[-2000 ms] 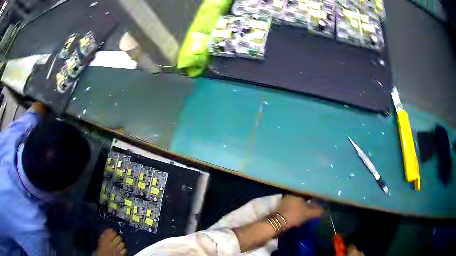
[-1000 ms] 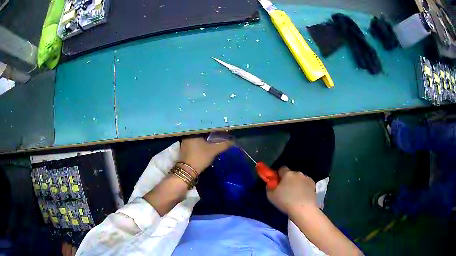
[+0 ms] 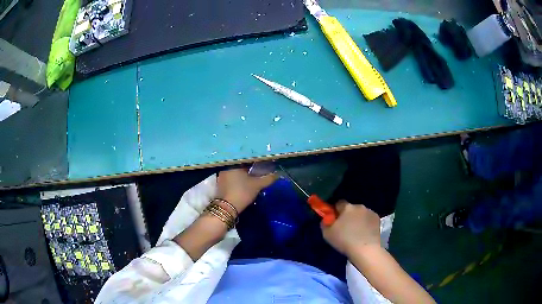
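My left hand point(image 3: 242, 189), with gold bangles at the wrist, is below the bench's front edge and holds a small silver-grey piece point(image 3: 261, 168), probably a metal housing; most of it is hidden by the hand and edge. My right hand point(image 3: 355, 228) grips the red-orange handle of a screwdriver point(image 3: 321, 209). Its thin shaft points up and left toward the piece; I cannot tell whether the tip touches. A slim pointed craft knife point(image 3: 297, 98) lies on the teal mat point(image 3: 196, 113). A yellow utility knife point(image 3: 355, 57) lies farther right.
Black cloths point(image 3: 423, 53) and a whitish bottle point(image 3: 490, 35) are at the right, above a row of units point(image 3: 520, 95). A black foam sheet point(image 3: 208, 21), a unit point(image 3: 102, 24) and a green roll point(image 3: 61, 56) are at the back left. A tray point(image 3: 122, 217) of units is low left.
My view has swung right and down since two seconds ago, bringing my right hand fully in. Over the last second, both hands have barely moved and keep their holds.
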